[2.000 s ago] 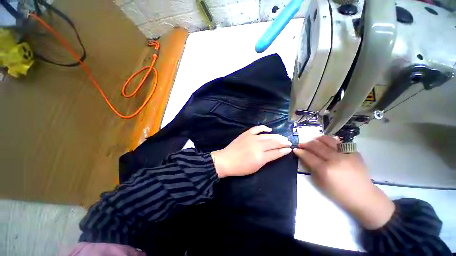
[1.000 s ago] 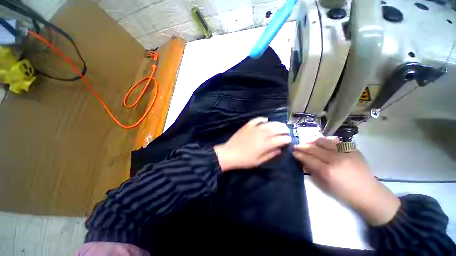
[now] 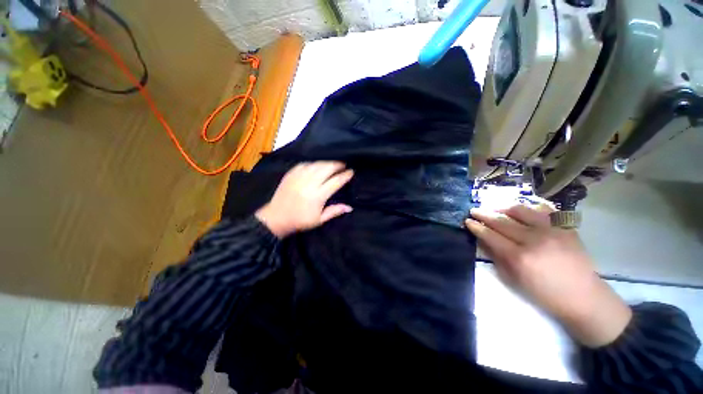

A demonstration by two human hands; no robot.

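Observation:
A black garment (image 3: 385, 254) covers the white table and hangs over its front. Its long straight right edge lies at the needle area of the cream-white sewing machine (image 3: 524, 85). My left hand (image 3: 308, 196) lies on the cloth, left of the machine, with thumb and fingers apart. My right hand (image 3: 536, 258) is beside the needle area, with its fingertips on the garment edge just in front of the presser foot. The needle itself is too small to tell. A ridged metal knob (image 3: 565, 220) is by my right hand.
A light-blue stick (image 3: 455, 31) hangs left of the machine head. An orange cord (image 3: 158, 115) loops over the wooden table edge (image 3: 276, 108). A cardboard sheet (image 3: 85, 200) and a yellow plug (image 3: 40, 79) are at left. An olive-green tool (image 3: 331, 15) stands against the wall.
My left hand has moved left, away from the presser foot, onto the middle of the cloth, and its fingers have spread. My right hand remains at the garment edge. The view has shifted slightly.

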